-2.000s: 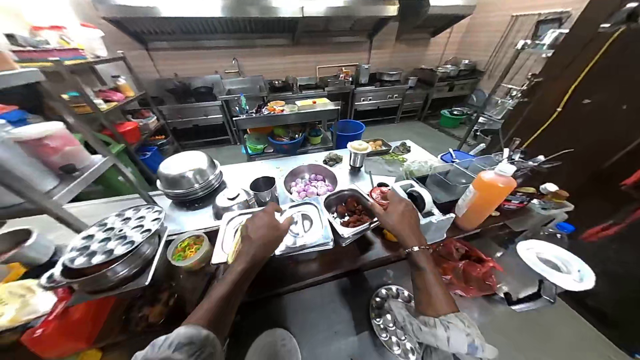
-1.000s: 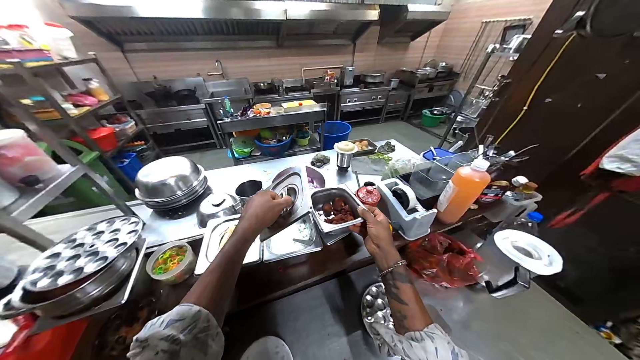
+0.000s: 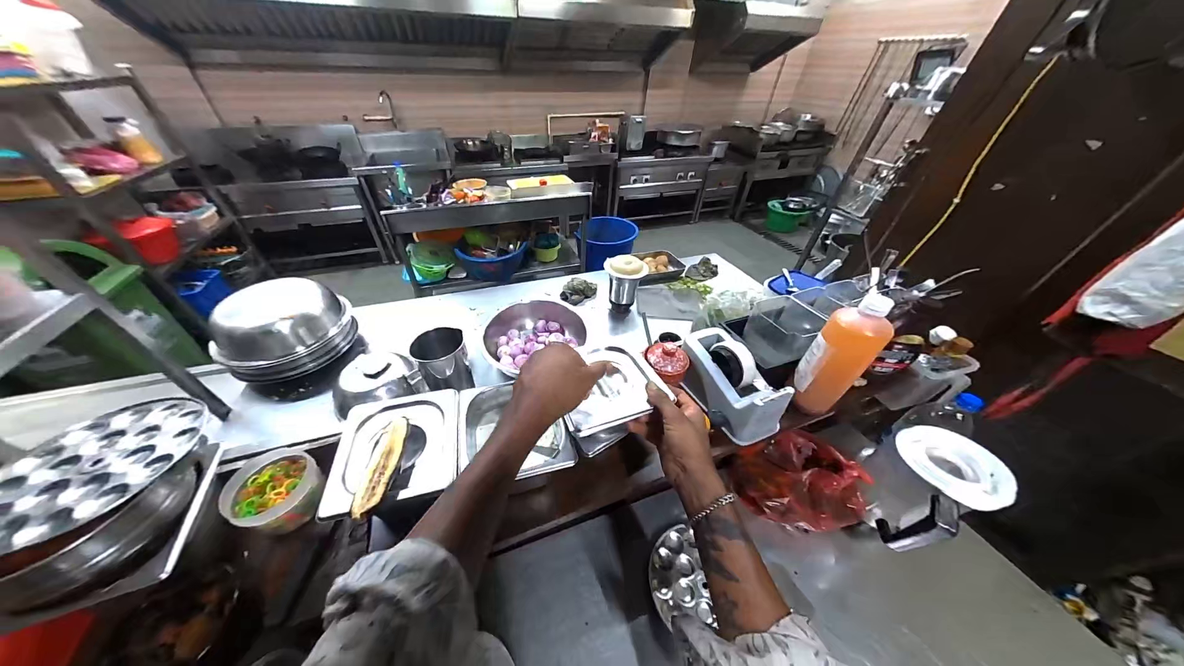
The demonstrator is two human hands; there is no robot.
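My left hand (image 3: 558, 381) grips the handle area of a steel pan lid (image 3: 622, 393), which lies over the right-hand steel food pan. My right hand (image 3: 678, 427) is at the lid's right edge, thumb on the rim and fingers below. The food in that pan is hidden. Left of it, a steel pan (image 3: 518, 435) stands uncovered, its contents partly hidden by my left forearm. Another lidded pan (image 3: 407, 444) bears a long yellowish, flat item (image 3: 381, 467). Behind my left hand is a steel bowl (image 3: 499, 319) of peeled purple onions (image 3: 535, 342).
A grey tape dispenser (image 3: 740, 393), a red lidded pot (image 3: 668, 361) and an orange liquid bottle (image 3: 842, 356) stand to the right. A steel tumbler (image 3: 442, 359), upturned bowls (image 3: 282, 328) and a tub of rubber bands (image 3: 271, 492) are left.
The lid, raised in my left hand a second ago, now covers the right-hand pan, whose dark reddish food showed before. The onions are in fuller view again.
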